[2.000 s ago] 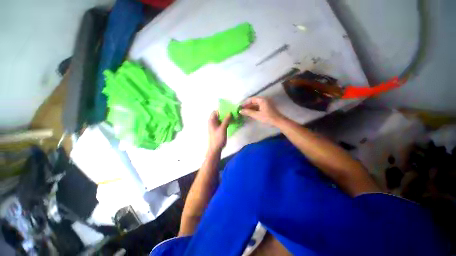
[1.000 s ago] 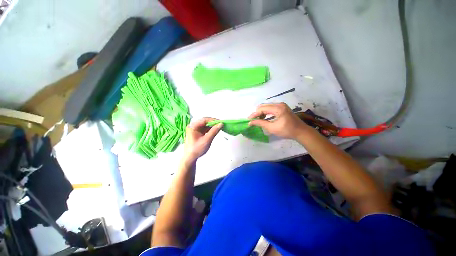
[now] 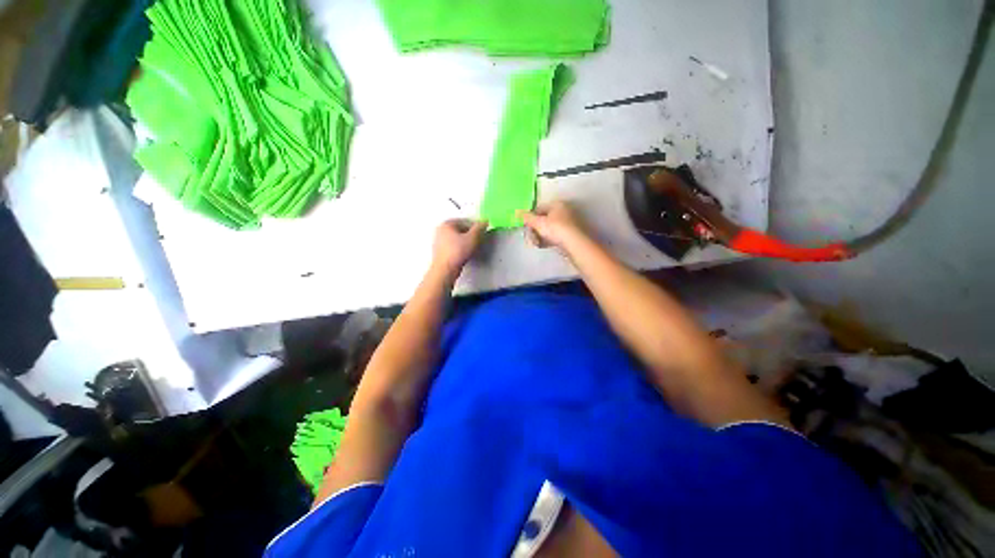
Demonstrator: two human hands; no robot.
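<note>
A bright green fabric piece (image 3: 517, 147) lies lengthwise on the white pressing table (image 3: 404, 120), its near end at my fingers. My left hand (image 3: 460, 241) pinches the near left corner. My right hand (image 3: 549, 226) pinches the near right corner. The iron (image 3: 668, 209) rests at the right with its brown handle and orange-red sleeve (image 3: 788, 246); no hand is on it. A large fanned heap of green pieces (image 3: 246, 109) lies at the left. A flat stack of green panels (image 3: 502, 24) lies at the far side, cut off by the picture's top edge.
A grey hose (image 3: 940, 158) runs from the sleeve up the pale wall. Two dark streaks (image 3: 602, 165) and a small white stick (image 3: 709, 69) are near the iron. A lower green bundle (image 3: 319, 445) shows below the table by my left arm. Dark scraps (image 3: 851, 392) lie at the lower right.
The green piece, earlier held raised and folded between my hands, now lies spread lengthwise on the table. My hands are closer together at its near end. The camera view has shifted.
</note>
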